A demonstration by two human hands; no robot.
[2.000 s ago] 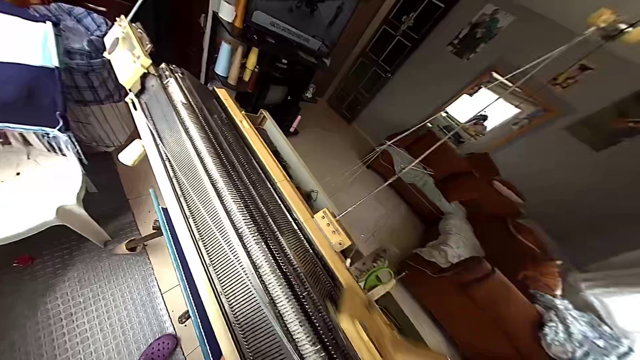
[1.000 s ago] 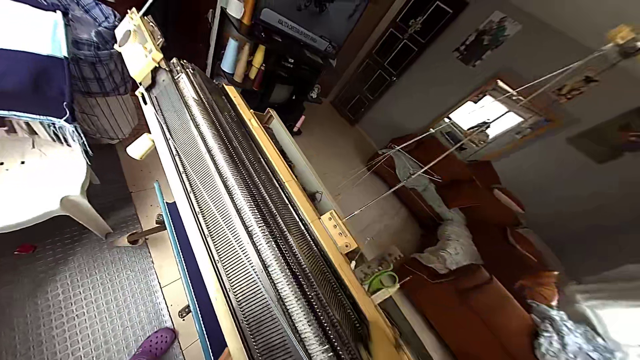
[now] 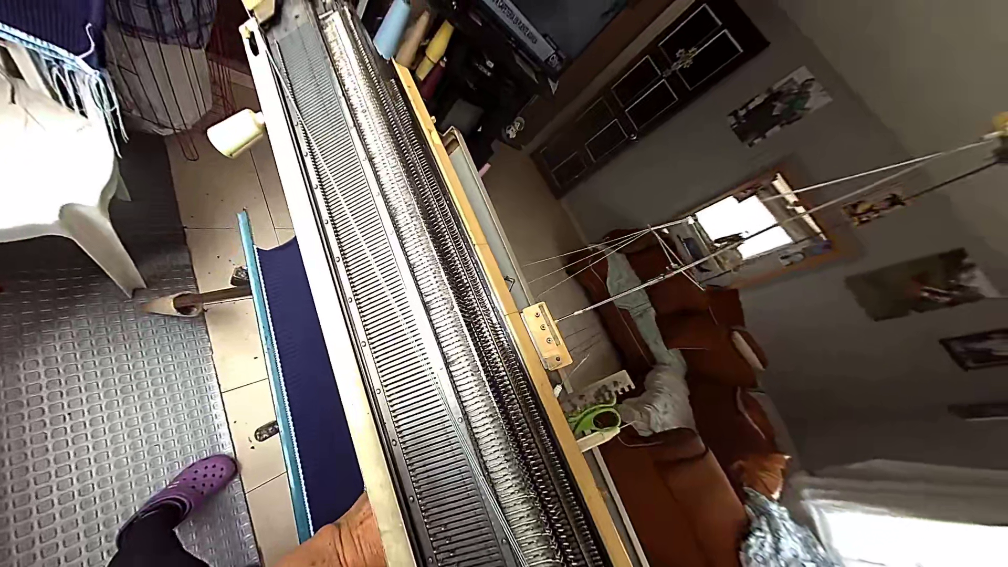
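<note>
A knitting machine's needle bed (image 3: 409, 315) runs diagonally from the upper left to the bottom right, with metal loops or combs along its middle. Dark blue knitted fabric (image 3: 311, 378) hangs beneath its near rail, edged by a light blue strip (image 3: 268, 339). At the bottom edge, my left hand (image 3: 342, 539) is partly in view beside the fabric and the pale rail; its fingers are hidden, so its grip cannot be told. My right hand is not in view. Yarn strands and a rod rise right from a beige yarn guide block (image 3: 546, 336) on the far rail.
A white plastic chair (image 3: 59, 173) stands at upper left. Yarn cones (image 3: 413, 35) are near the top. Green-handled scissors (image 3: 594, 417) lie beyond the far rail. A purple clog (image 3: 197, 480) rests on the textured mat (image 3: 87, 378). A brown sofa (image 3: 669, 472) is across the room.
My left hand shows more at the bottom edge than one second ago. The blurred pale part over the lower bed two seconds ago is out of view. The view has shifted along the machine.
</note>
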